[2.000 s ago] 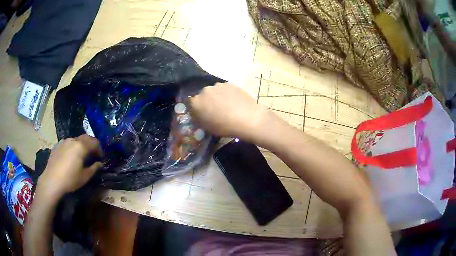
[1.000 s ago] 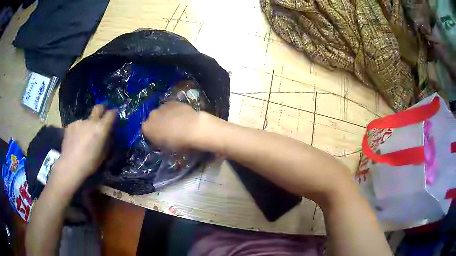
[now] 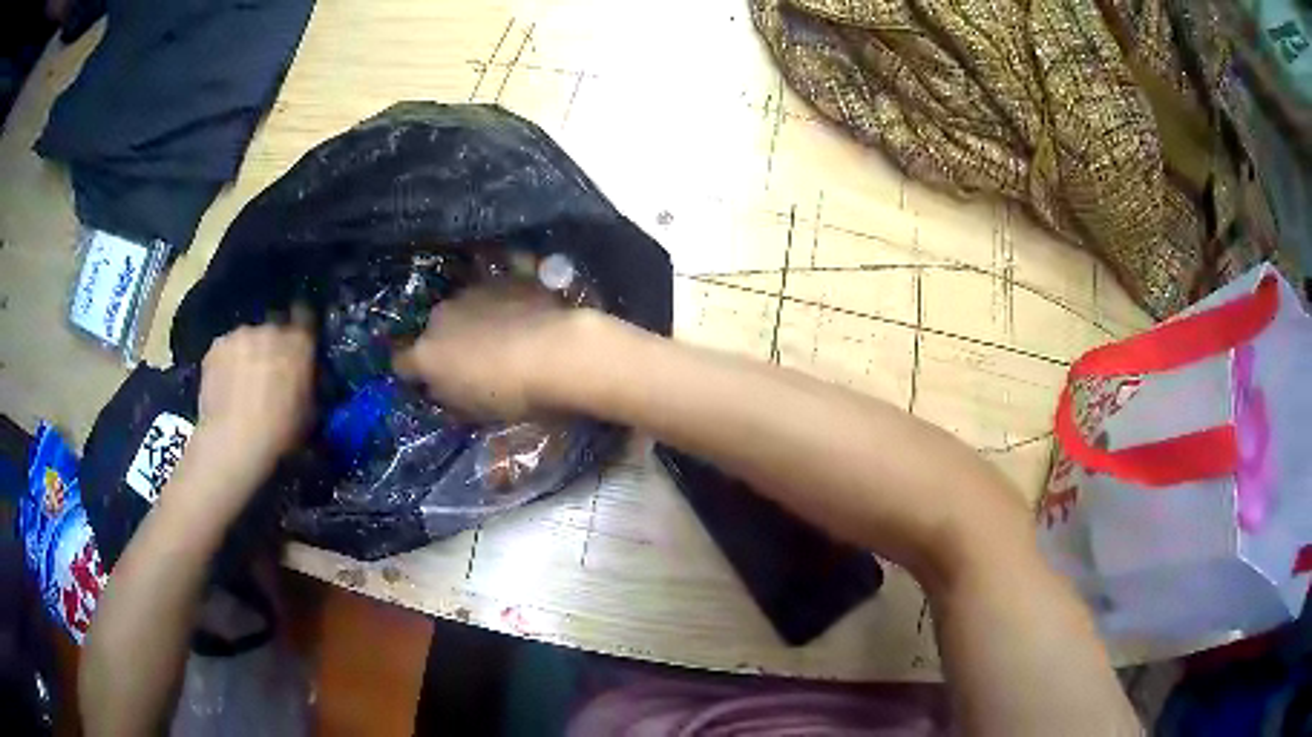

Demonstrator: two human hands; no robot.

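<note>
The black plastic bag (image 3: 417, 180) lies open on the table, its mouth towards me. Inside are shiny clear bags, with dark green small pieces, a blue patch (image 3: 367, 421) and a clear bag with brownish contents (image 3: 511, 458) at the lower right. My left hand (image 3: 259, 382) is curled at the bag's left rim and appears to grip the plastic; its fingertips are hidden. My right hand (image 3: 489, 349) is inside the mouth over the clear bags, blurred, fingers bent down. Whether it holds one cannot be told.
A black smartphone (image 3: 799, 583) lies partly under my right forearm. A white tote bag with red handles (image 3: 1158, 554) stands at the right. Gold-brown fabric (image 3: 993, 123) is at the far right. Dark cloth (image 3: 173, 108), a labelled clear packet (image 3: 111, 292) and a blue-red packet (image 3: 61, 533) are at the left.
My right hand has moved from the bag's right side to its middle, my left hand up along the left rim. The blue patch is smaller and more dark green pieces show.
</note>
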